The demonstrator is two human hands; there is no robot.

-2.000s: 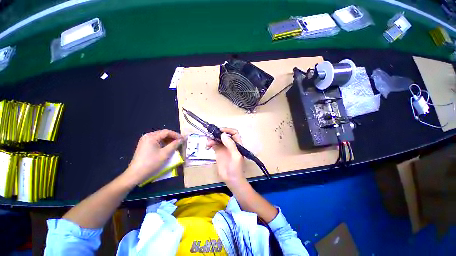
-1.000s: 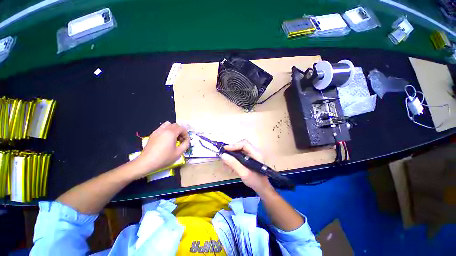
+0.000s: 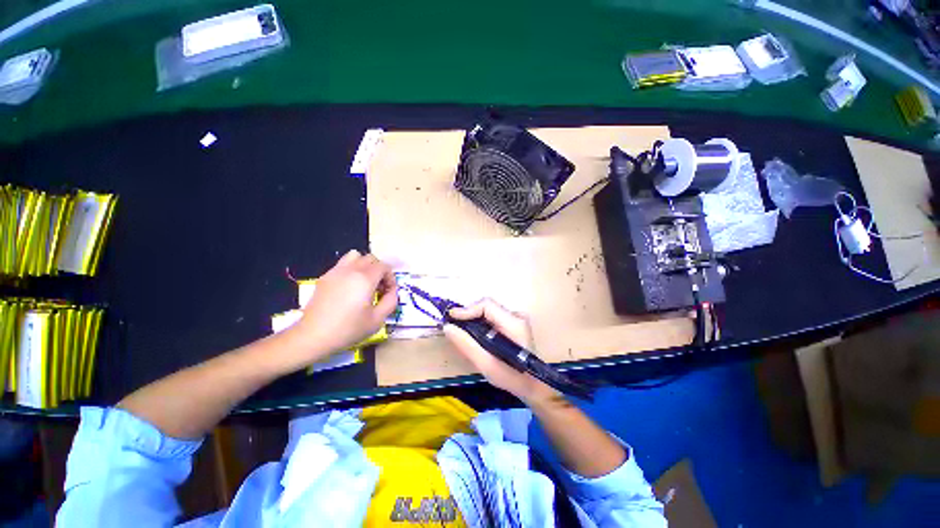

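A white housing [image 3: 421, 317] lies on the tan cardboard mat [image 3: 433, 360], with a small circuit board at its left end. My right hand [image 3: 489, 345] holds the black soldering iron [image 3: 513, 355] like a pen, its tip pointing up-left at the board end. My left hand [image 3: 354, 301] is pinched at that same end; the fingertips hide what they grip, possibly lead wires. Yellow-edged battery cells [image 3: 337, 360] lie beneath and beside my left hand, partly hidden by it. A thin red wire shows at their upper left.
A black fan [image 3: 512, 172] stands behind the work. The black solder feeder [image 3: 653, 242] with its wire reel [image 3: 701, 167] is to the right. Battery stacks [image 3: 48, 354] stand at far left. The green belt [image 3: 443, 57] carries bagged housings. A white cable [image 3: 852, 235] lies far right.
The iron and my right hand have moved right and lower, its tip now at the board end. My left hand has moved slightly right. Bagged housings have shifted right on the belt.
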